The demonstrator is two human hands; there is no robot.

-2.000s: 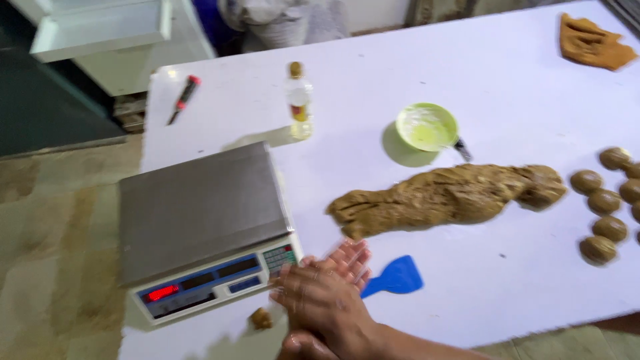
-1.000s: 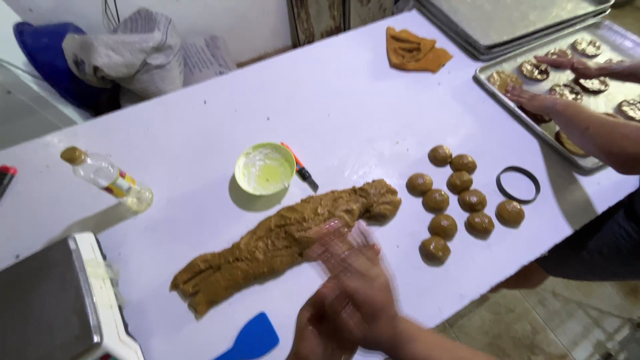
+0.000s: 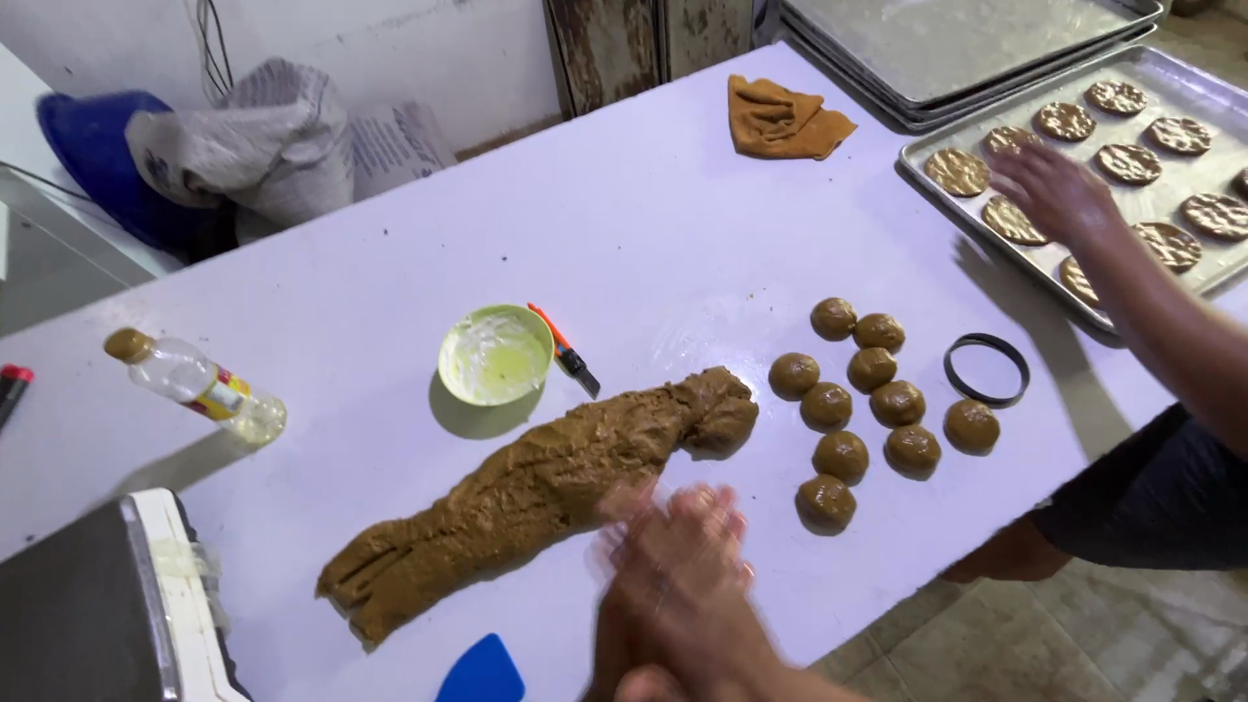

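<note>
My left hand (image 3: 629,575) and my right hand (image 3: 697,556) are pressed palm to palm, blurred by motion, just below a long brown dough log (image 3: 546,478). Whether a piece of dough lies between the palms is hidden. Several round dough balls (image 3: 897,403) sit to the right of the log, with a black ring (image 3: 987,369) beside them. Behind the log stand a green bowl (image 3: 495,355) with whitish residue and an orange-and-black utility knife (image 3: 565,351). A blue plastic scraper (image 3: 483,673) lies at the bottom edge of the view.
At left are a bottle (image 3: 200,385) and a weighing scale (image 3: 161,595). An orange cloth (image 3: 785,119) lies near stacked metal trays (image 3: 975,44). A co-worker's hand (image 3: 1058,190) is over a baking tray (image 3: 1004,258) of flattened dough rounds.
The view has swung right, bringing the trays and co-worker in. My hands stay together and blurred. Since one second ago, only one of the co-worker's hands remains plainly visible over the tray.
</note>
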